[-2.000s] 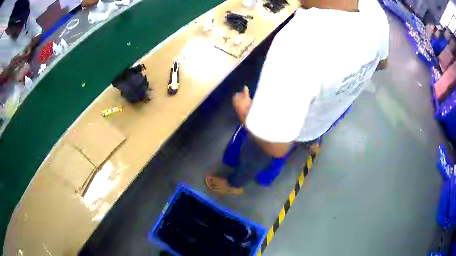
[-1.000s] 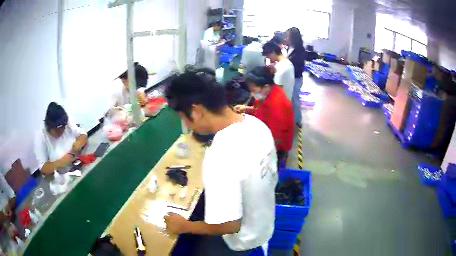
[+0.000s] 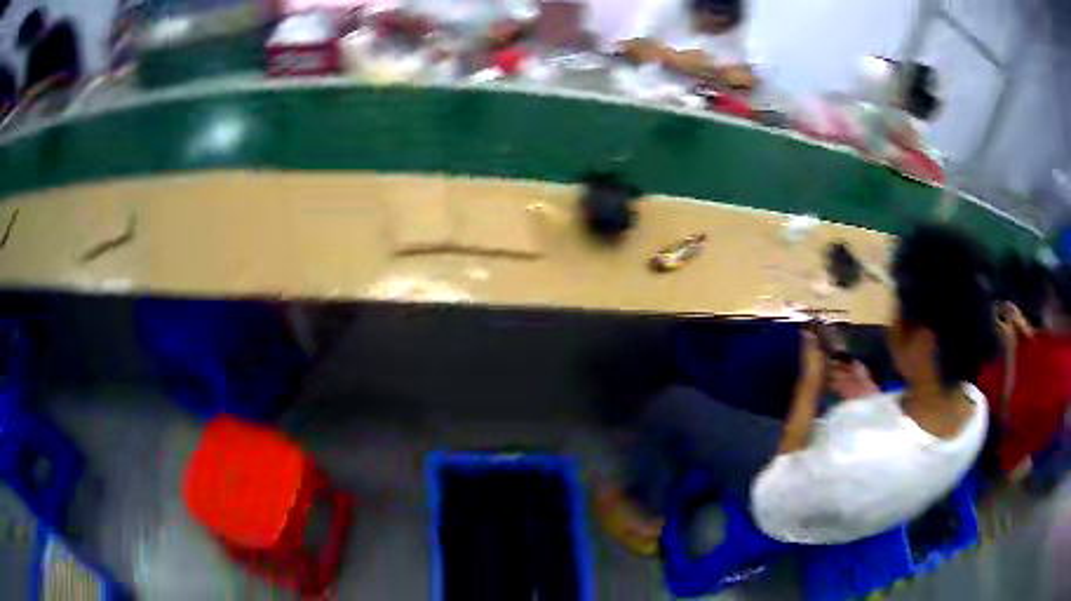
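Observation:
Neither of my hands is in view. The frame is blurred. On the tan bench [image 3: 294, 235] in front of me lie two flat cardboard pads [image 3: 464, 223] side by side, with dark front edges. A black clump of parts [image 3: 608, 207] lies to their right, near the green belt, with a faint small yellow thing [image 3: 544, 211] between. A black and yellow utility knife [image 3: 678, 252] lies right of the clump. Another black clump [image 3: 842, 264] lies further right.
A person in a white shirt [image 3: 875, 470] sits at the bench on the right, hands by its edge. A red stool [image 3: 253, 481], blue stool [image 3: 705, 528] and blue crate [image 3: 439, 517] stand on the floor. The green belt [image 3: 388, 123] runs behind the bench; people work beyond it.
The view has swung left and down onto the bench. The person in the white shirt, standing one and two seconds ago, is now seated. The red stool has come into view.

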